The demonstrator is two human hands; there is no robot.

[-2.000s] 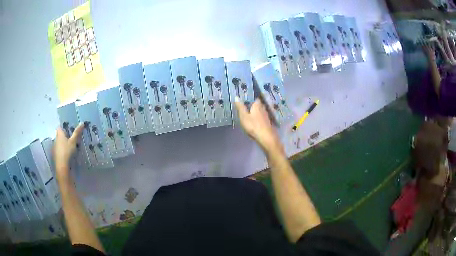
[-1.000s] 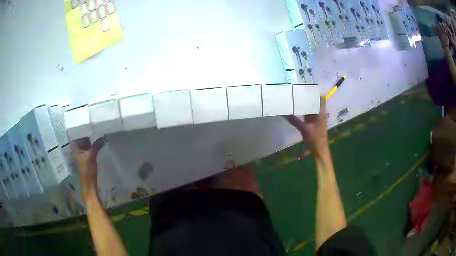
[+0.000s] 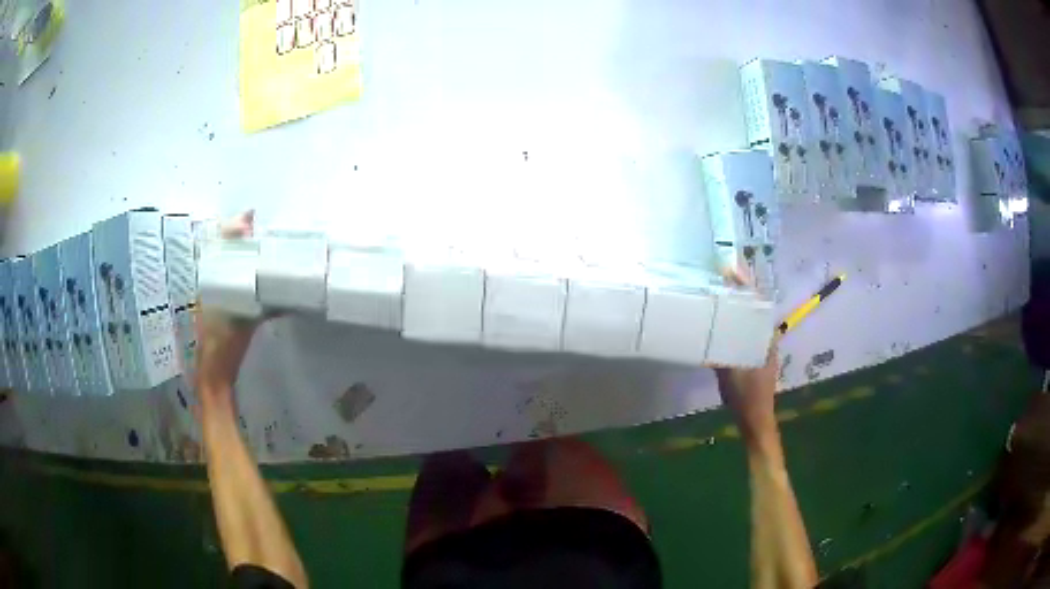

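Note:
A row of several product boxes (image 3: 524, 308) shows its plain white ends towards me, pressed side by side above the white worktable (image 3: 461, 403). My left hand (image 3: 225, 334) grips the left end of the row, with fingertips showing behind it. My right hand (image 3: 751, 380) grips the right end, with fingertips showing over the far side. Parts of both hands are hidden by the boxes. Whether the row touches the table I cannot tell.
More light blue boxes (image 3: 81, 311) stand at left; others (image 3: 852, 132) lie at back right, with a single box (image 3: 743, 207) nearer. A yellow and black pen-like tool (image 3: 813, 304) lies right of the row. A yellow label sheet (image 3: 299, 81) lies at the back.
The boxes were face up in a row with printed pictures showing; now their white ends show, squeezed between both hands. Since one second ago, the row's right end sits lower in view.

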